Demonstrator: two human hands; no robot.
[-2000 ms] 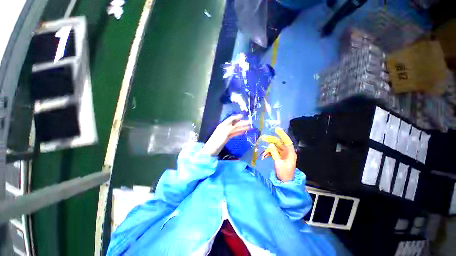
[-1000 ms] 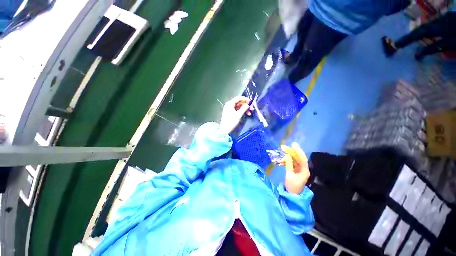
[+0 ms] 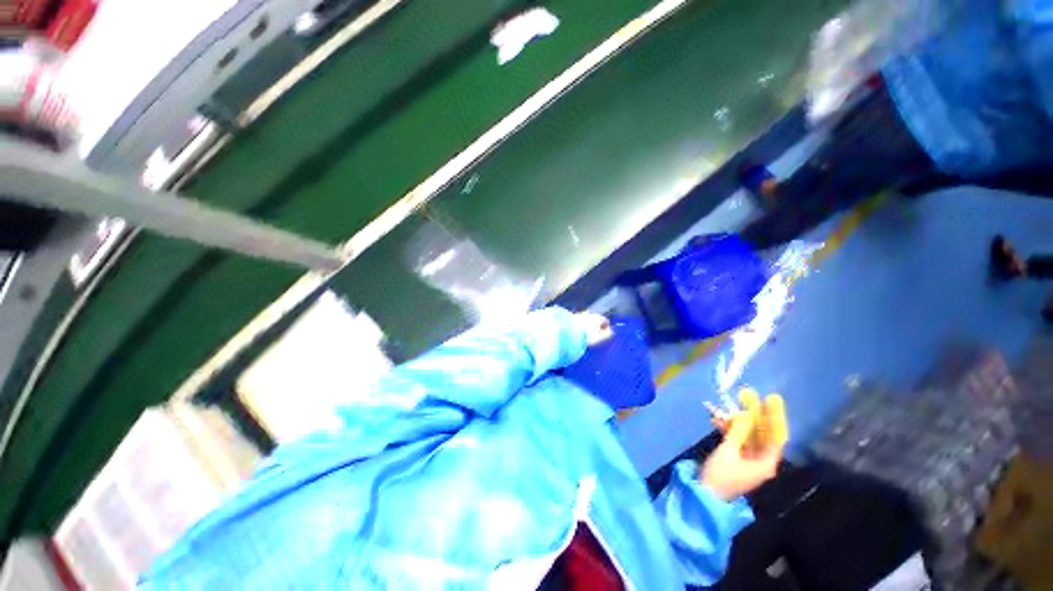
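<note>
My right hand (image 3: 748, 448), with yellow-orange finger cots, pinches a strip of clear film (image 3: 756, 329) that trails up and away over the blue floor, with strong glare. My left hand (image 3: 598, 330) is mostly hidden by its blue sleeve. Only a small part of it shows beside a blue stool, and I cannot tell whether it holds anything. Another piece of clear film (image 3: 456, 271) lies on the green bench near my left sleeve. A pale sheet stack (image 3: 312, 369) is at the bench edge, left of my left arm.
Two blue stools (image 3: 716, 283) (image 3: 618, 367) stand beside the green bench (image 3: 600, 173). A person in a blue smock (image 3: 970, 92) stands at upper right. A grey bar (image 3: 173, 214) crosses the left side. Black stacked items (image 3: 843, 525) and a brown carton (image 3: 1022, 520) are at lower right.
The view has turned, and the three-window tray has left it. My right hand has moved outward, with the film now stretched above it. My left hand has drawn back behind its sleeve.
</note>
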